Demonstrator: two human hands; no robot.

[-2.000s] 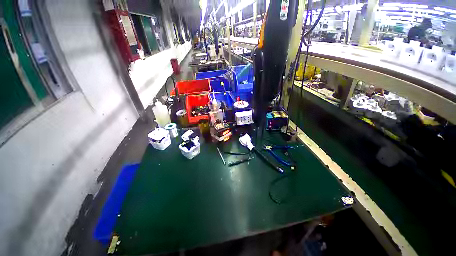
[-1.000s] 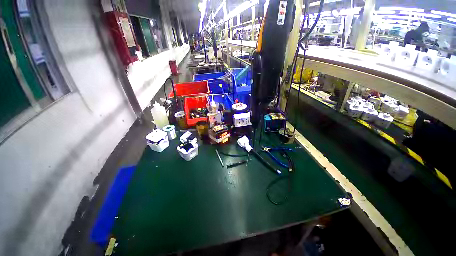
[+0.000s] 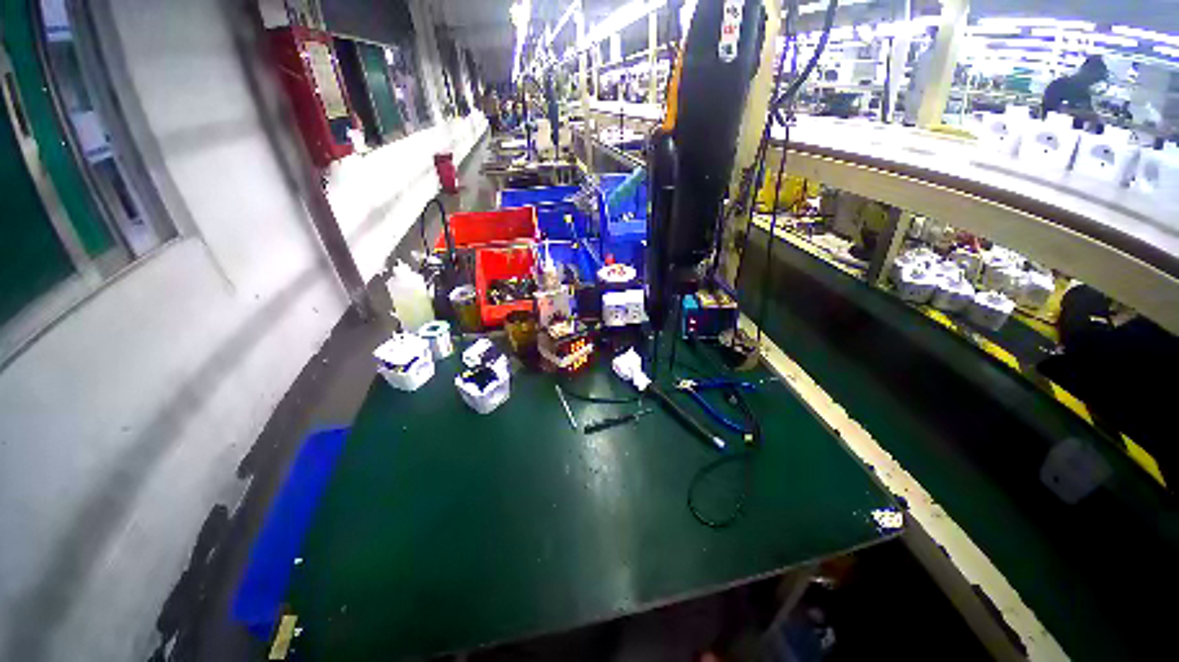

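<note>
Neither of my hands is in the picture. Two open white housings (image 3: 484, 388) with dark parts inside stand at the left of the green bench (image 3: 517, 517). A pale solder reel (image 3: 436, 340) is beside them. A slim grey rod (image 3: 566, 406) and a thin dark tool (image 3: 613, 422) lie in the middle. A black-handled tool with a white front end (image 3: 631, 369) lies right of them. Blue-handled pliers (image 3: 732, 411) lie beside it, with a thin black cable loop in front. A small meter (image 3: 570, 352) glows with red digits behind.
Red bins (image 3: 491, 229) and blue bins (image 3: 548, 198) stand at the back. A thick black tube (image 3: 700, 142) hangs over the bench. A blue crate (image 3: 292, 517) is at the lower left. The conveyor (image 3: 892, 375) runs at right, carrying a white unit (image 3: 1076, 468). A person (image 3: 1076, 88) is far right.
The view has shifted slightly. A white unit on the conveyor at right has moved further right and nearer. The bench items lie as before. No hands appear in any frame.
</note>
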